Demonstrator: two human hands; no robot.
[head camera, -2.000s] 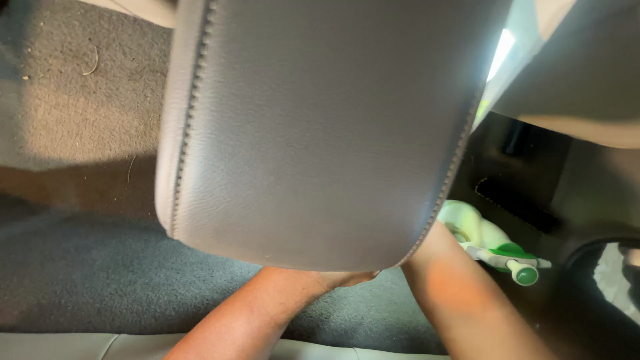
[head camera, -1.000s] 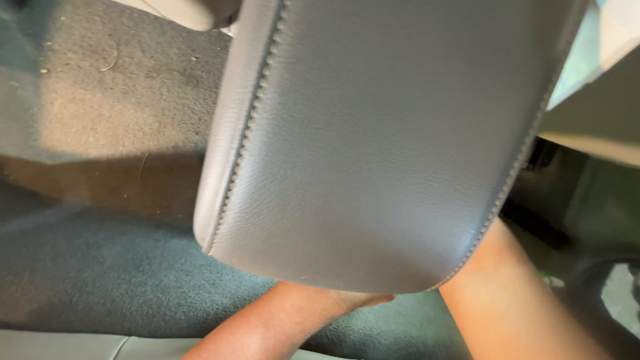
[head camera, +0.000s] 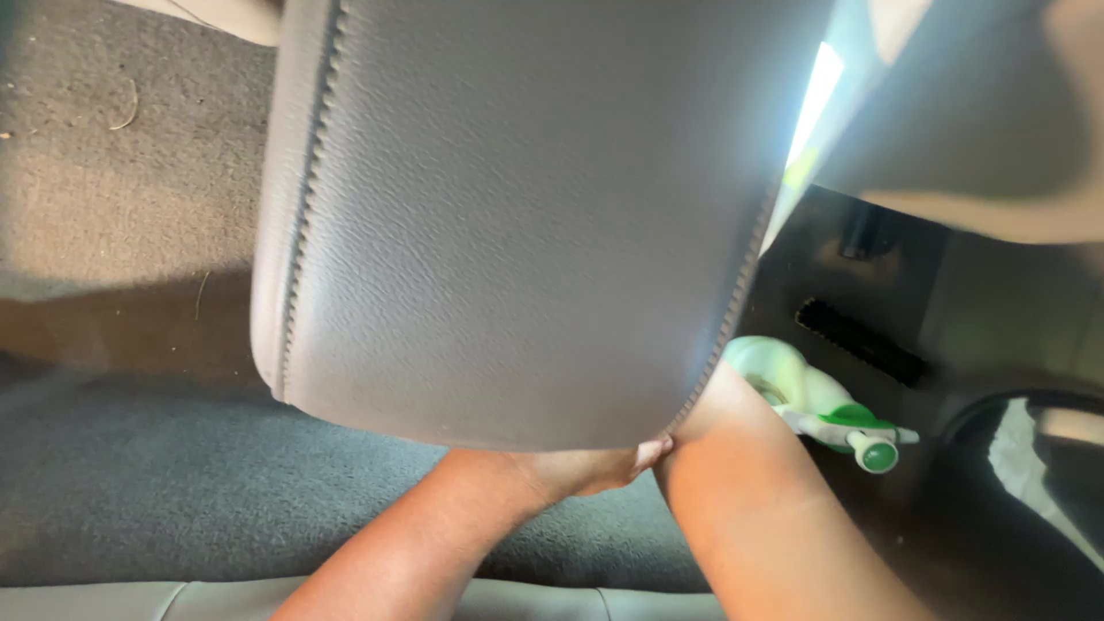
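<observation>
A grey leather-covered armrest lid or console end with stitched edges (head camera: 517, 224) fills the middle of the view. From the lower left my left forearm reaches in, and my left hand (head camera: 608, 470) lies at the lower edge of that part, mostly hidden beneath it. Its fingers end close to my right wrist. My right forearm comes up from the lower right and passes behind the right stitched edge, which hides my right hand. What either hand touches or holds under there cannot be seen.
Grey carpet (head camera: 172, 483) lies on the left, with loose fibres on it. A pale seat edge (head camera: 95, 601) runs along the bottom. To the right are a white spray bottle with a green nozzle (head camera: 828, 397), a black brush-like strip (head camera: 862, 341) and a dark round-rimmed object (head camera: 966, 517).
The view has shifted between frames. More of my left hand shows below the grey part, and the spray bottle, mostly hidden a second ago, is visible again.
</observation>
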